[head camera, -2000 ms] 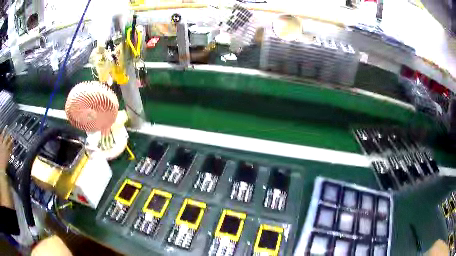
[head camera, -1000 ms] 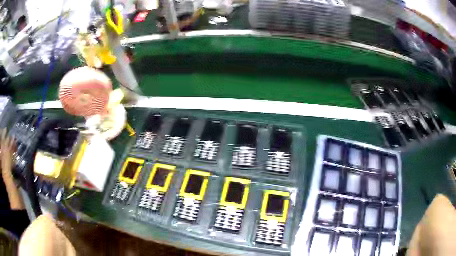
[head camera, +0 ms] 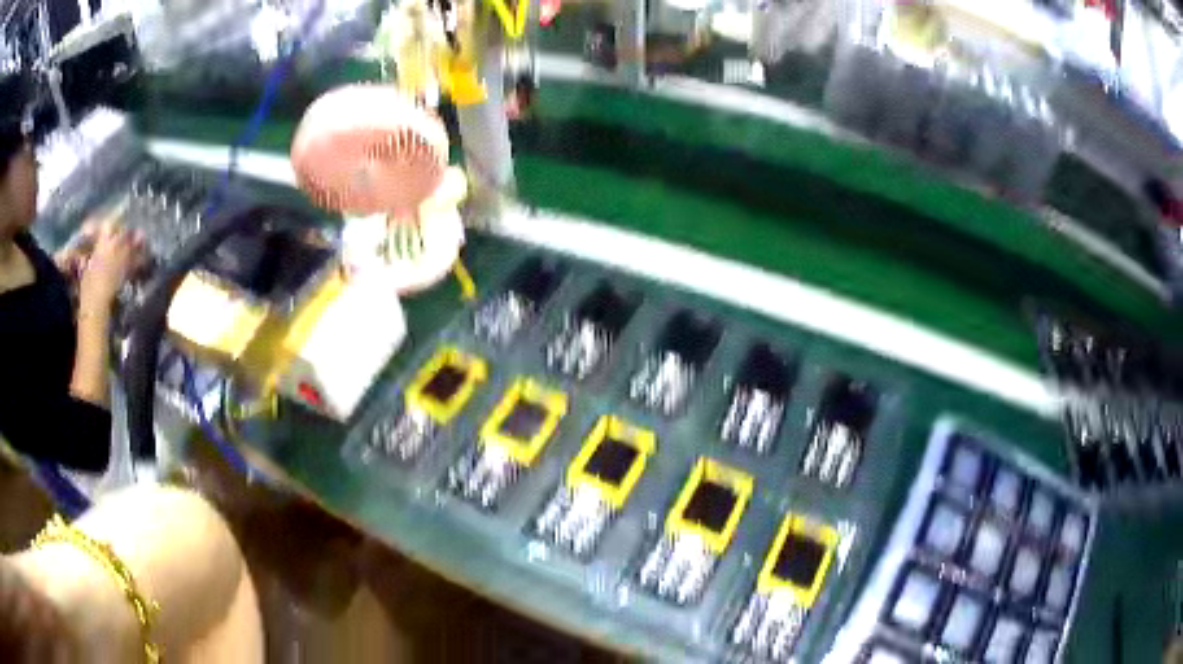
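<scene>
A clear phone tray [head camera: 727, 389] lies on the green mat. Its far row holds black keypad phones [head camera: 684, 357]. Its near row holds phones with yellow liners [head camera: 612, 461] around the screens. A lens tray [head camera: 895, 558] with dark-edged, pale-centred pieces lies to its right, cut off below. My left arm [head camera: 182, 571], wearing a gold chain, is at the bottom left, away from the trays. Its hand end is cut off and blurred, and no fingers show. My right hand is out of the picture.
A pink fan [head camera: 372, 149] and a white box [head camera: 344, 344] with a black hose stand left of the phone tray. Another person's hands [head camera: 104, 253] are at the far left. More dark phones [head camera: 1129, 428] lie at the right. Tray stacks stand at the back.
The view has swung left, so the trays appear farther right. My left arm now shows larger, with its chain. The right arm has left the picture. The phones in the tray look unchanged.
</scene>
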